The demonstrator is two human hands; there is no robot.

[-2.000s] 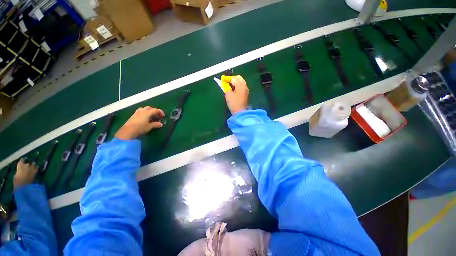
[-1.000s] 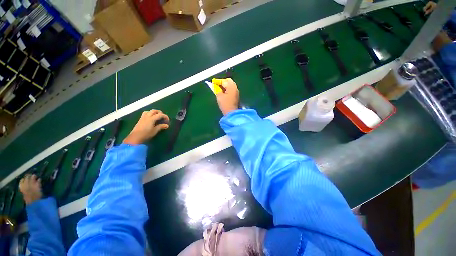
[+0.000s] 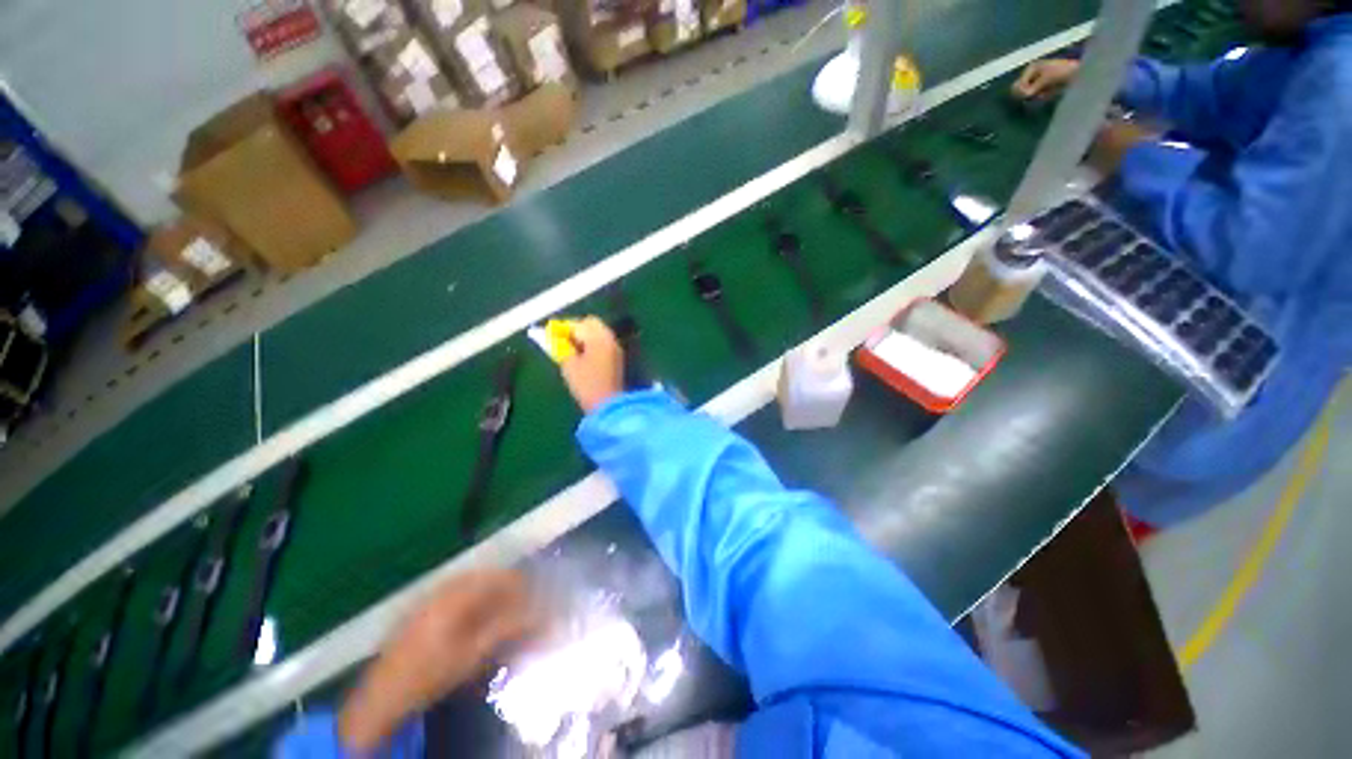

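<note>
My right hand [image 3: 596, 365] pinches a small yellow-and-white wiping piece [image 3: 556, 340] above the green belt. A watch [image 3: 626, 323] lies just beside this hand, partly hidden. My left hand [image 3: 452, 635] is blurred, over the near rail and the glossy bench; whether it holds anything cannot be told. A watch with a long dark strap [image 3: 491, 417] lies flat on the belt between my hands. More watches lie across the belt to the left, such as one [image 3: 273, 529], and to the right, such as one [image 3: 710, 285].
A white bottle [image 3: 816, 387], a red-rimmed box with white contents [image 3: 922, 358] and a tan container [image 3: 995, 282] stand on the near bench. A metal post [image 3: 1090, 111] rises right. A person in blue [image 3: 1246, 178] works beside a parts tray [image 3: 1164, 297]. Clear scraps lie near my left hand.
The view has shifted toward the right, showing the neighbouring person and tray. My left hand has moved from over the belt down to the near bench. My right hand still pinches the yellow-and-white piece.
</note>
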